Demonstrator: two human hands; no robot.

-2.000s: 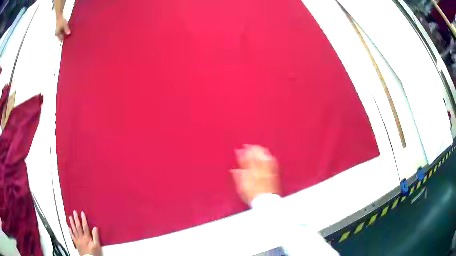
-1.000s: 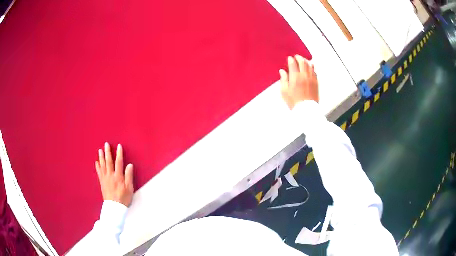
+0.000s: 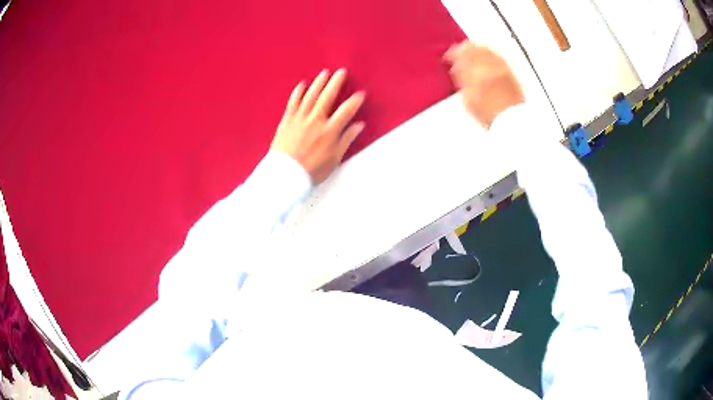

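The red cloth (image 3: 172, 117) lies spread and mostly smooth over the white underlay paper (image 3: 406, 180), with a strip of paper showing along its near edge. My left hand (image 3: 318, 129) lies palm down on the cloth near that edge, fingers spread, holding nothing. My right hand (image 3: 483, 78) is at the cloth's right corner, blurred, with its fingers bent. Whether it pinches the cloth cannot be seen.
A wooden ruler (image 3: 553, 25) lies at the upper right. Blue clamps (image 3: 578, 140) sit on the metal table edge (image 3: 469, 209). A crumpled dark-red remnant (image 3: 27, 344) and black shears handles (image 3: 77, 375) are at the lower left. Paper scraps (image 3: 489, 334) lie on the green floor.
My left hand has moved right along the cloth's near edge, towards the right corner. My right hand stays near the corner, its fingers now more bent. The view has shifted slightly.
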